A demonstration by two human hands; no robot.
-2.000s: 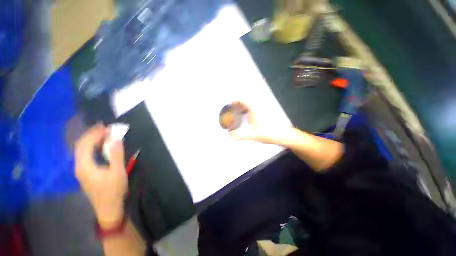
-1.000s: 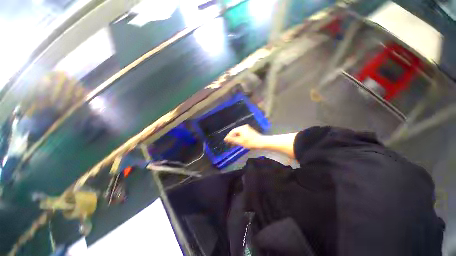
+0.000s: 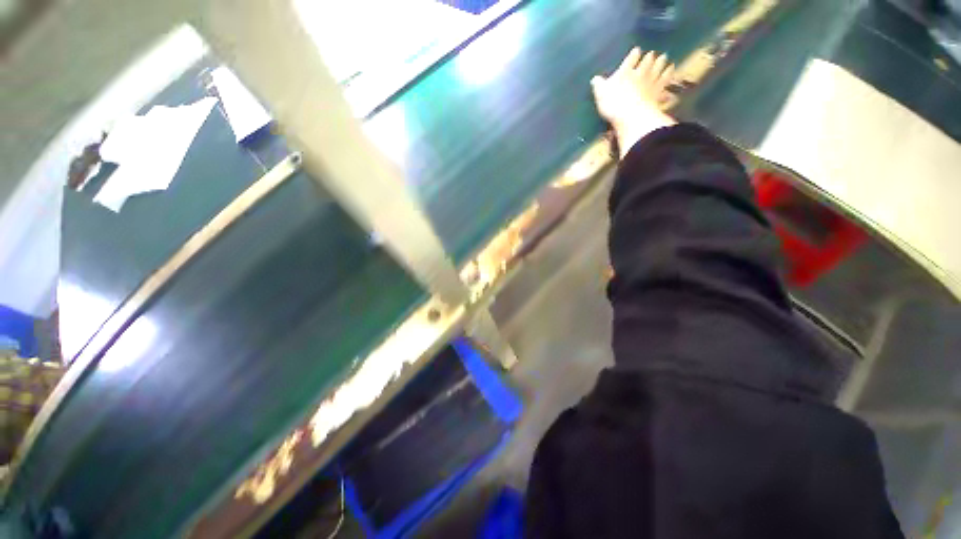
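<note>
My right hand is at the top of the view, reached out over the green conveyor by its worn edge. Its fingers are a little spread and I see nothing in them. A small dark bluish object lies on the conveyor just beyond the fingertips, cut by the top of the picture; what it is I cannot tell. My left hand is out of the picture.
A pale post crosses the conveyor. A blue crate with dark contents is below the conveyor's edge. A red object and a pale board are at the right. White torn paper lies at the far left.
The view has turned further right, away from the bench and its white paper. My right hand has moved from above the blue crate out to the conveyor.
</note>
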